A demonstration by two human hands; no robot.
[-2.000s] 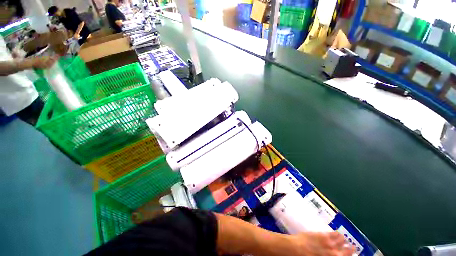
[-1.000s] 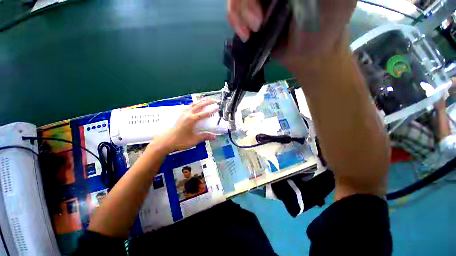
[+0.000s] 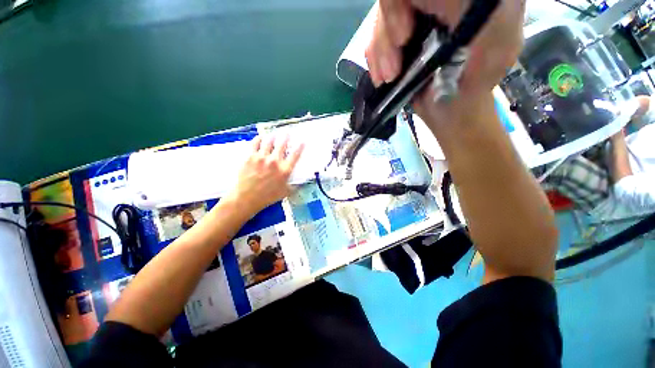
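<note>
A long white appliance unit (image 3: 194,172) lies across the bench, a plain face up. My left hand (image 3: 267,172) lies on top of it near its right end, fingers spread. My right hand (image 3: 452,65) is raised at the upper right, closed around the black electric screwdriver (image 3: 381,100). The tool is tilted, its silvery nose (image 3: 346,152) down at the unit's right end. Whether the nose touches a screw cannot be told. A thin black power cord (image 3: 388,189) runs from that end onto the bench.
Another white unit (image 3: 25,287) lies at the left edge. The green conveyor (image 3: 179,72) runs behind the bench, with a white part (image 3: 357,54) on it. A screw feeder (image 3: 567,86) and a person's arm (image 3: 619,154) are at the right. A black cloth item (image 3: 424,260) is below the bench.
The view first swung from the crates to the bench. Since then the unit shows a plain face instead of its slotted one. The screwdriver nose stays by its right end, and a white part appears behind.
</note>
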